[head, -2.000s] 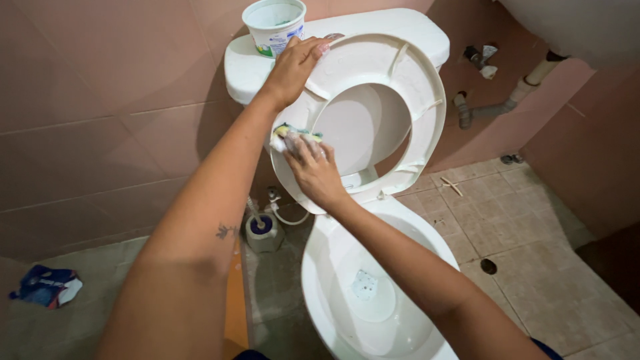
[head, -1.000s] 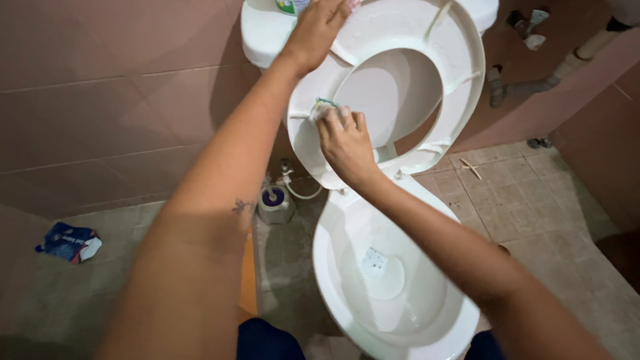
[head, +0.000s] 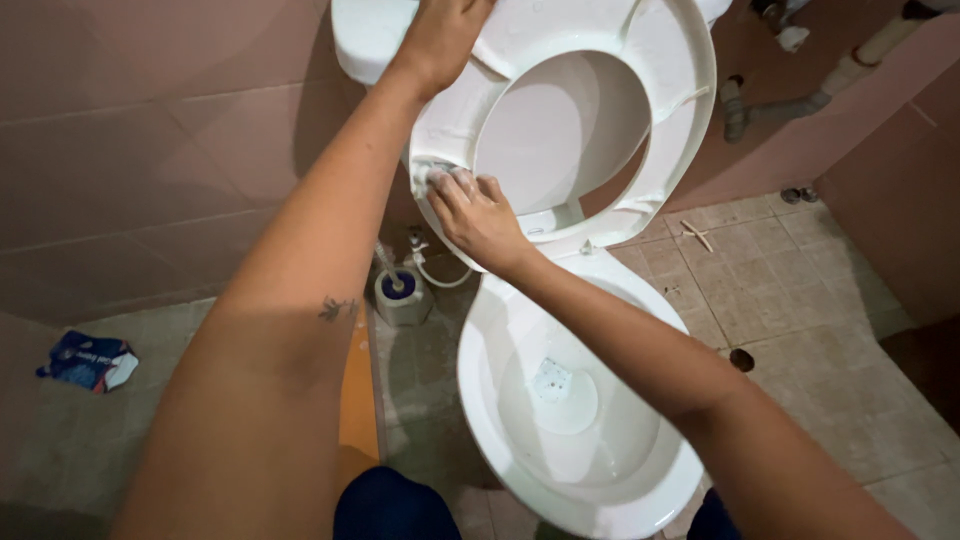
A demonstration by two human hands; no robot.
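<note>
A white plastic toilet seat stands raised over the white toilet bowl. My left hand rests at the upper left edge of the seat, its fingertips cut off by the top of the view. Against the underside of the seat, at its lower left, my right hand presses a soapy sponge, mostly hidden under the foamy fingers. Behind the seat's opening shows the toilet lid. Part of the white cistern is visible behind my left wrist.
A toilet brush in its holder stands on the floor left of the bowl, near a white hose. A blue packet lies at the far left. Grey drain pipes run along the right wall. A round floor hole is right of the bowl.
My right hand with the sponge has moved down along the left side of the seat. My left hand stays at the seat's upper edge. The view has tilted down, and the tub on the cistern has left it.
</note>
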